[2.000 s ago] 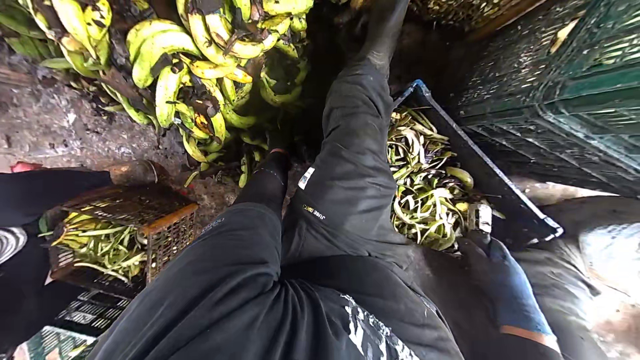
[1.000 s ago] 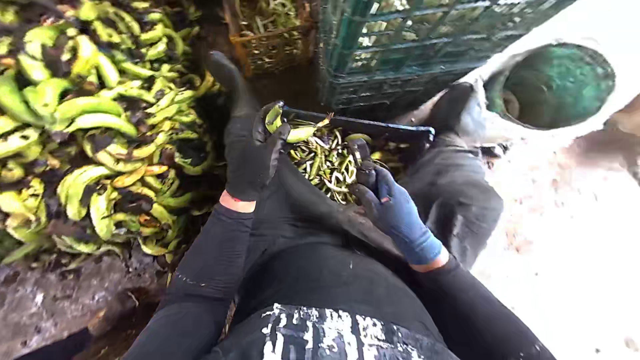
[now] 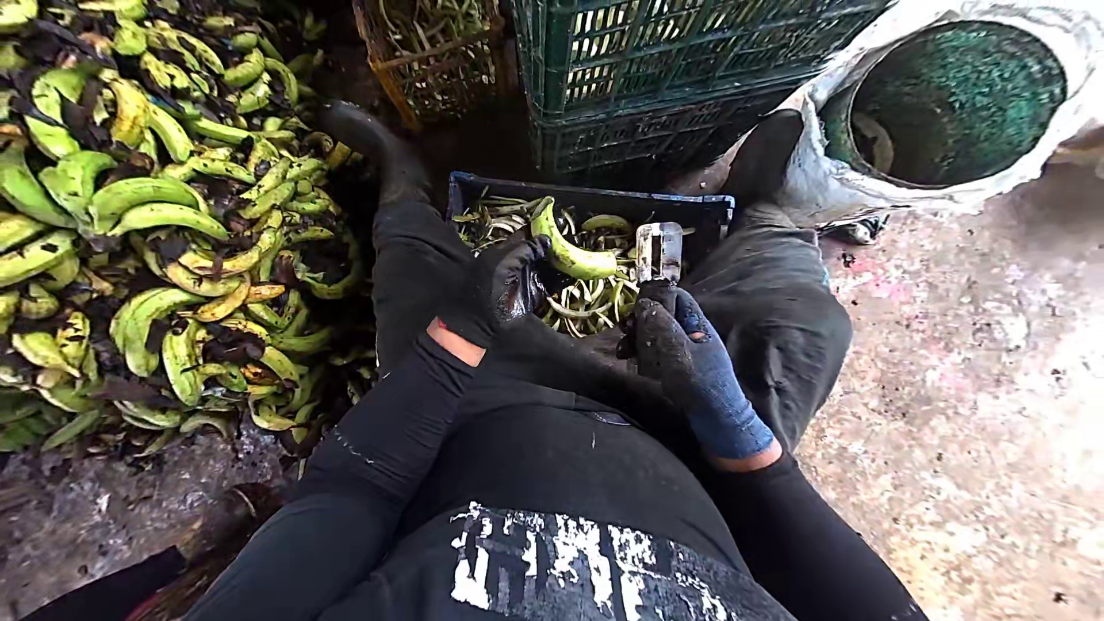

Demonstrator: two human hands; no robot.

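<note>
My left hand [image 3: 511, 280], in a dark, wet-looking glove, holds a green-yellow plantain [image 3: 571, 247] by one end, over a dark crate [image 3: 604, 195] between my legs. Strips of peel [image 3: 595, 304] fill the crate, with another green fruit near its back wall. To the right, my right hand [image 3: 686, 349], in a blue glove with blackened fingers, grips a flat metal peeler [image 3: 659, 250] with a slot in its blade. The blade points up and stands just beside the plantain's tip; whether they touch I cannot tell.
A large heap of green and yellow plantains [image 3: 172, 250] covers the floor at left. Green plastic crates [image 3: 638, 78] are stacked ahead, beside a brown crate of peels [image 3: 435, 60]. At the upper right stands a round green container [image 3: 957, 103] with white sheeting around its rim.
The view has swung from the left side. My left hand, out of sight two seconds ago, appeared over the crate with a fruit one second ago. The peeler's blade now shows upright.
</note>
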